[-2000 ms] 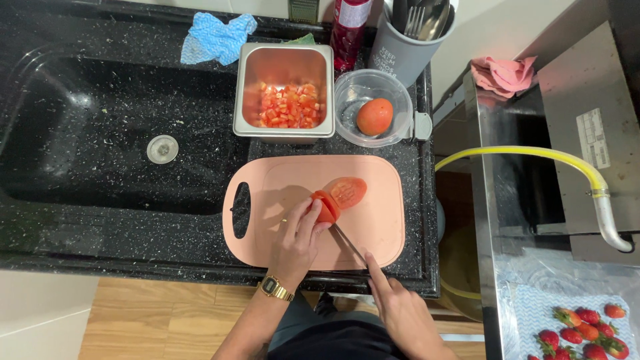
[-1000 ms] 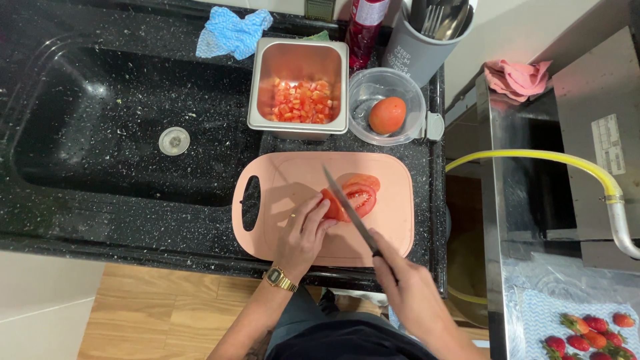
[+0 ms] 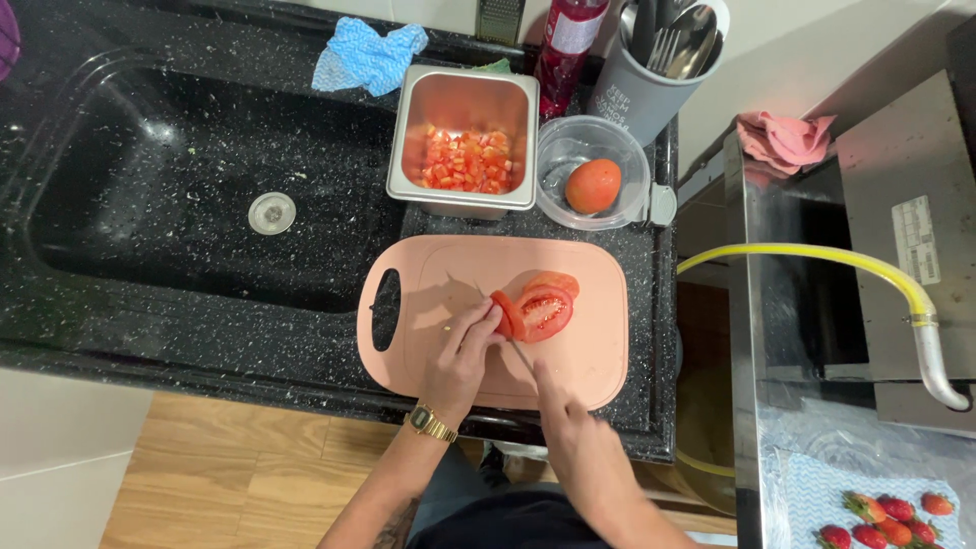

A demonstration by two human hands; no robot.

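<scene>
On the pink cutting board (image 3: 450,263), my left hand (image 3: 461,362) holds the remaining piece of a tomato (image 3: 507,315) with its fingertips. My right hand (image 3: 568,419) grips a kitchen knife (image 3: 522,358), its handle hidden in the fingers. The blade runs up and left at the held tomato, partly hidden by it and the left fingers; its tip shows beyond. Cut tomato slices (image 3: 547,313) lie just right of the held piece. Behind the board, a steel container (image 3: 467,200) holds diced tomato (image 3: 467,162), and a clear plastic bowl (image 3: 550,206) holds a whole tomato (image 3: 593,186).
A black speckled sink (image 3: 198,259) is at the left, a blue cloth (image 3: 370,55) behind it. A grey cutlery holder (image 3: 637,95) and a red bottle (image 3: 563,57) stand at the back. Right: a yellow hose (image 3: 808,250), a pink cloth (image 3: 785,141) and strawberries (image 3: 894,508).
The knife was raised across the cut tomato one second ago; its blade is now lower and further left, at the held piece. A round slice face now shows to the right of that piece.
</scene>
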